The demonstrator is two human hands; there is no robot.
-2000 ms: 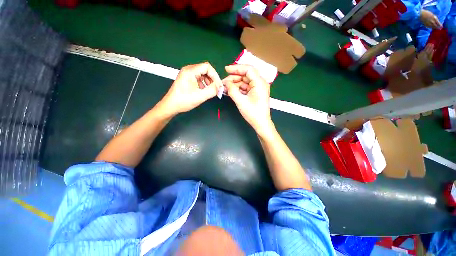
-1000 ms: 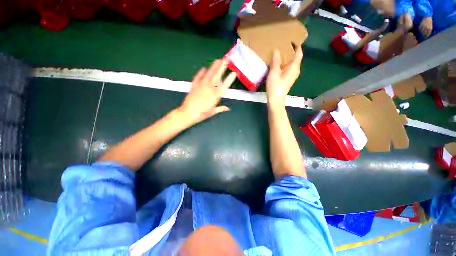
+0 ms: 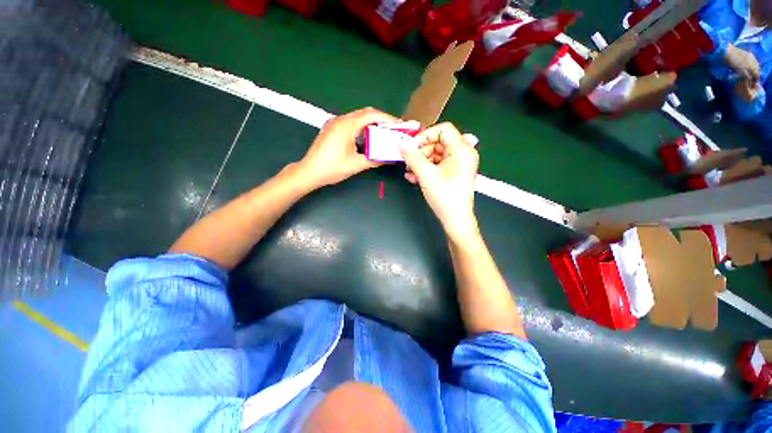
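A small red box point(image 3: 386, 143) with a white inside is held over the white edge strip, its brown cardboard lid flap point(image 3: 438, 84) standing open away from me. My left hand point(image 3: 347, 148) grips the box's left side. My right hand point(image 3: 442, 162) is at the box's right side, with thumb and fingertips pinched at the white area. Whether a small piece is between those fingertips I cannot tell. A thin red mark point(image 3: 382, 190) lies on the dark green tabletop point(image 3: 339, 245) just below the box.
Red boxes with white papers and brown flaps point(image 3: 605, 279) stand at right below a metal post point(image 3: 677, 203). More boxes are on the green belt point(image 3: 254, 51). Clear ridged trays point(image 3: 42, 161) are stacked at far left. A person in blue point(image 3: 736, 51) is at upper right.
My left hand has closed on the box, which is now tilted upright. My right hand has moved from the brown flap to the box's white opening. The view has shifted.
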